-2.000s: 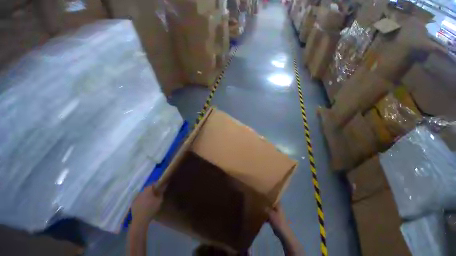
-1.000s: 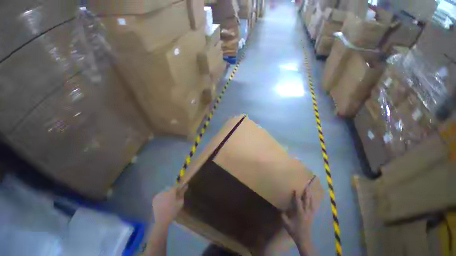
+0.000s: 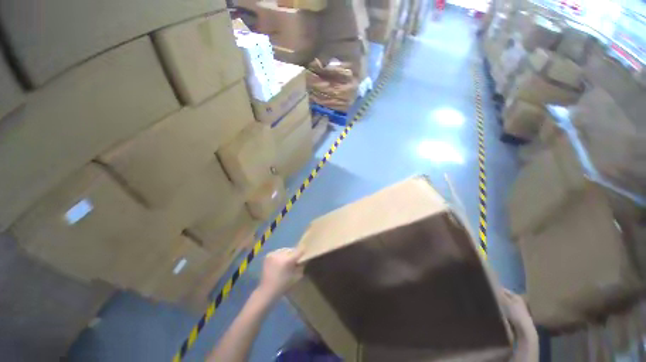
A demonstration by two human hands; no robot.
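Note:
An open brown shipping carton (image 3: 375, 219) is held in front of me at the lower middle, tilted, with its dark inside facing me. I see nothing inside it. My left hand (image 3: 281, 269) grips its left edge. My right hand (image 3: 519, 318) is at its right side, partly hidden by the carton wall, with the fingers against it.
Large closed cartons (image 3: 152, 134) are stacked on the left. White boxes (image 3: 261, 65) stand on cartons farther on, near a blue pallet (image 3: 329, 115). More cartons (image 3: 567, 240) line the right. Yellow-black tape (image 3: 312, 174) edges the glossy floor (image 3: 418, 92).
I have moved forward along the aisle; the wrapped white stack on the left is out of view. The carton is turned and now sits farther right in view, still between both hands.

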